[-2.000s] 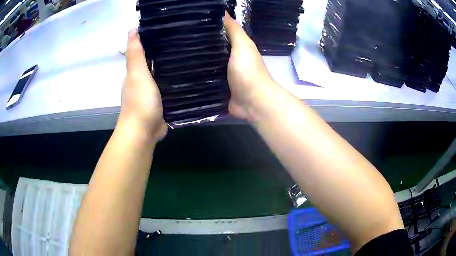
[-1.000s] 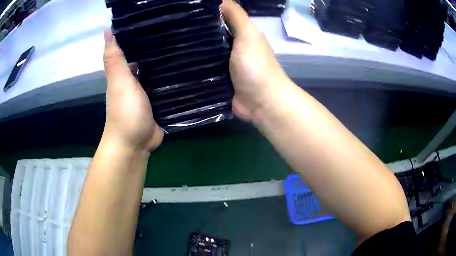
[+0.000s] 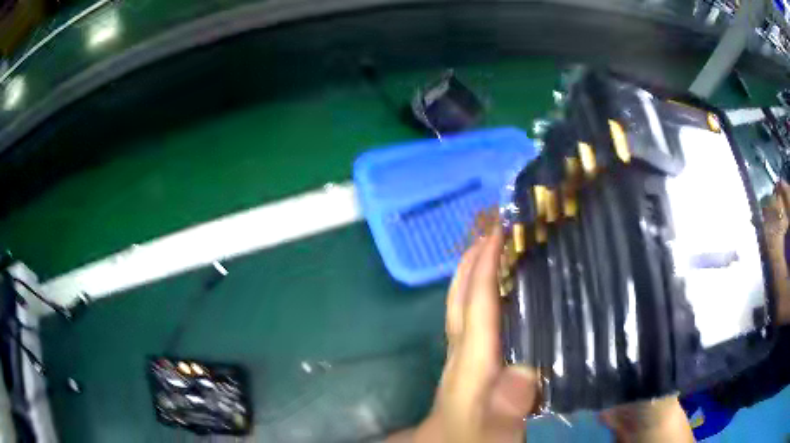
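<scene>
A stack of black screen modules [image 3: 589,277] in clear film is tilted at the right, with gold-orange tabs along its upper edges and a white panel on its right face. My left hand [image 3: 485,346] holds the stack's left side. My right hand [image 3: 650,421] is partly visible under the stack's lower edge; the stack hides the rest of it. The picture is blurred.
A blue perforated basket [image 3: 442,156] is left of the stack, with a black strip inside. A black circuit board unit [image 3: 199,395] lies on the green mat [image 3: 312,320], crossed by a white strip [image 3: 234,234]. A black film-wrapped item [image 3: 448,105] lies behind the basket.
The view has swung right and down from the white shelf to the green mat. The stack has moved right and turned, now showing its tabs and white face.
</scene>
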